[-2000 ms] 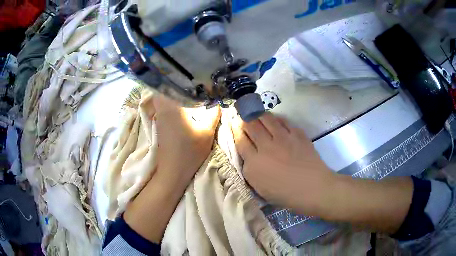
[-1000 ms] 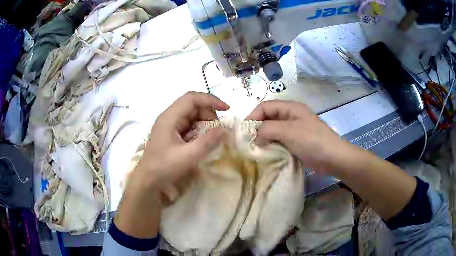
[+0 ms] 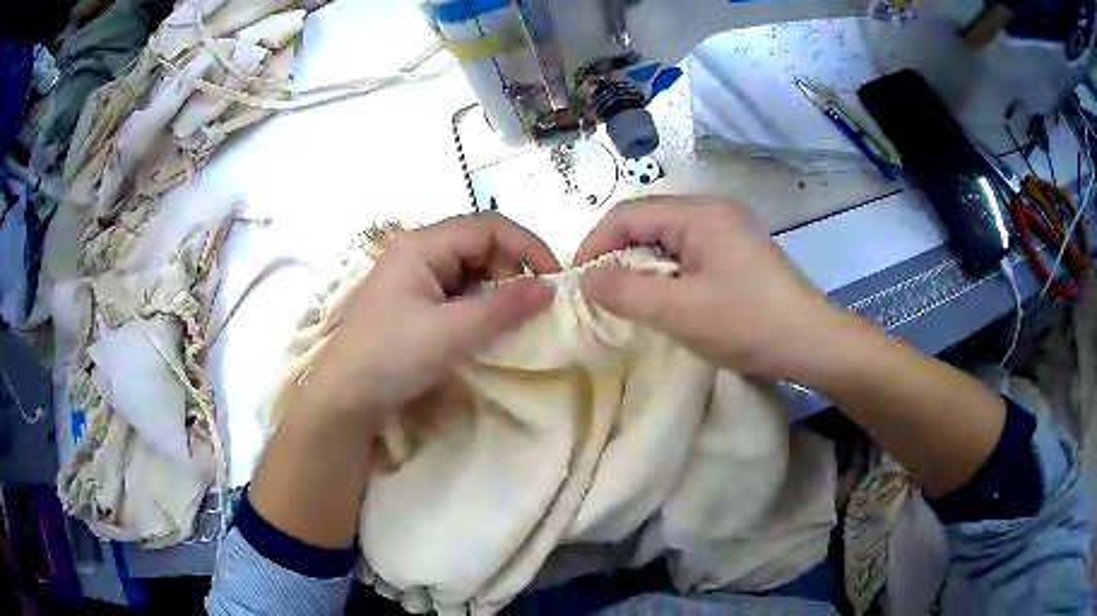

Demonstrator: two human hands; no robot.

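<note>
A cream garment piece (image 3: 517,445) hangs in loose folds from both hands over the table's front edge. Its gathered elastic edge (image 3: 644,258) runs along the top between the hands. My left hand (image 3: 421,319) pinches this edge between thumb and fingers. My right hand (image 3: 698,283) pinches it just to the right, thumb in front. The fingertips of both hands are close together. The white sewing machine (image 3: 505,60) stands just beyond the hands, its needle area not covered by cloth.
A cream garment pile (image 3: 144,397) lies at table left, with a cream strip (image 3: 325,96) behind. At right are a black phone (image 3: 938,169), a slim blue tool (image 3: 848,126), orange-red scissors (image 3: 1047,235) and a table-edge ruler (image 3: 926,289).
The garment has come away from the machine toward me, and both hands moved with it. Since one second ago the cloth hangs more spread out, its edge stretched between the fingertips.
</note>
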